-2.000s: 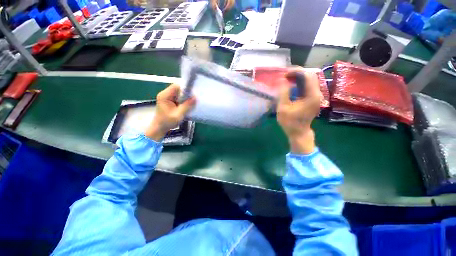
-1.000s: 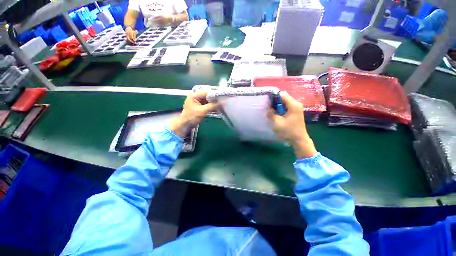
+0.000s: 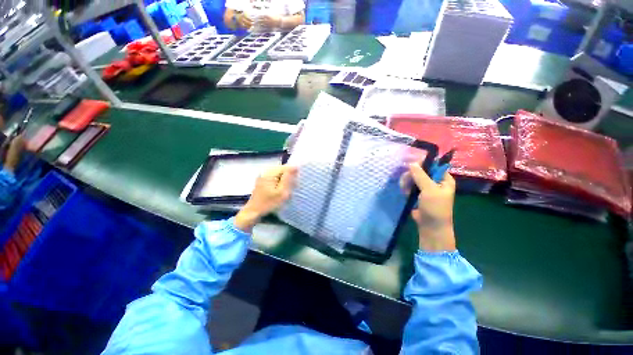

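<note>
My right hand (image 3: 432, 201) grips the right edge of a black-bordered touch panel (image 3: 389, 243) and also holds blue-handled cutters (image 3: 441, 168), whose dark tips point up and right. My left hand (image 3: 269, 193) pinches the left edge of a clear bubble wrap sheet (image 3: 312, 187), which overlaps the left part of the panel. A plain white sheet (image 3: 328, 114) shows behind the wrap. Panel and wrap are held tilted above the bench. Another black-bordered panel (image 3: 239, 177) lies on a white sheet on the bench, to the left.
Red bubble wrap stacks (image 3: 570, 163) lie at right, with a round black-faced device (image 3: 576, 99) behind. A tall white stack (image 3: 466, 43) and white trays (image 3: 258, 73) stand across the green bench (image 3: 527, 270). A blue tote (image 3: 97, 243) is at lower left. A person (image 3: 265, 15) sits opposite.
The held panel has turned from edge-on to face-on, and the bubble wrap now spreads to its left in my left hand. The whole view has shifted, with bench items appearing further right.
</note>
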